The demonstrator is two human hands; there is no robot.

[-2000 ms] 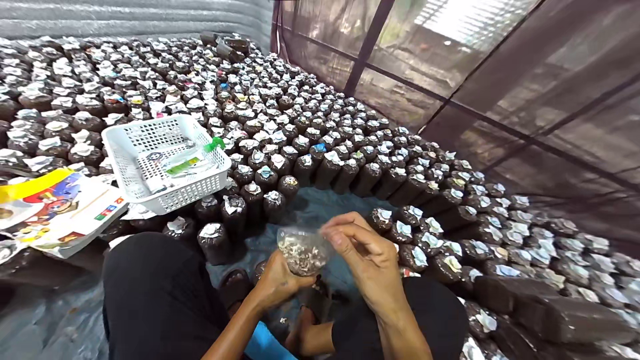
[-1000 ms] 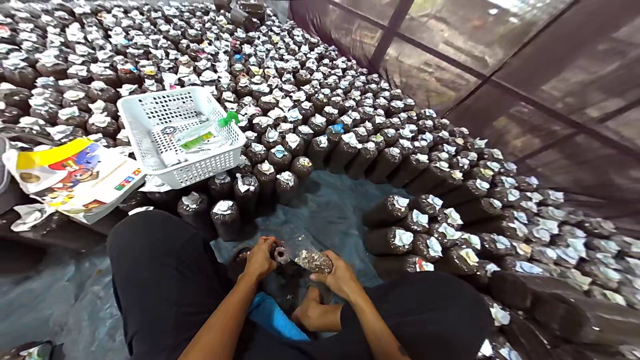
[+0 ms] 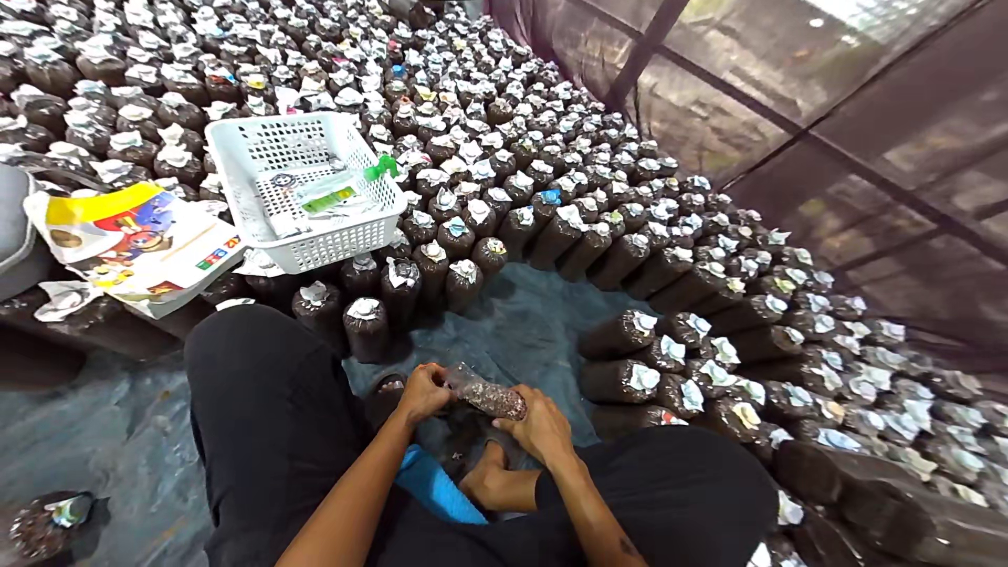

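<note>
A clear plastic bag of pale speckled grain (image 3: 494, 395) lies tilted between my hands, above the floor between my legs. My right hand (image 3: 539, 424) is closed around its filled end. At the bag's other end is my left hand (image 3: 427, 394), fingers bent close together by the loose plastic; whether they pinch the bag or something under it is unclear. Below my hands is a dark shape, mostly hidden. A blue cloth (image 3: 441, 488) lies between my legs, near a bare foot.
Rows of dark filled bags with paper-covered tops (image 3: 366, 329) surround me. A white perforated plastic basket (image 3: 339, 253) holding a green-nozzled bottle rests on bags at left, beside a printed packet (image 3: 142, 244). Bags lie sideways at right (image 3: 618, 382). Blue-grey sheeting (image 3: 504, 339) covers the floor.
Two seconds ago the grain bag was upright in my left hand, my right hand raised beside its top. Now the bag is tilted, with my right hand around its filled end.
</note>
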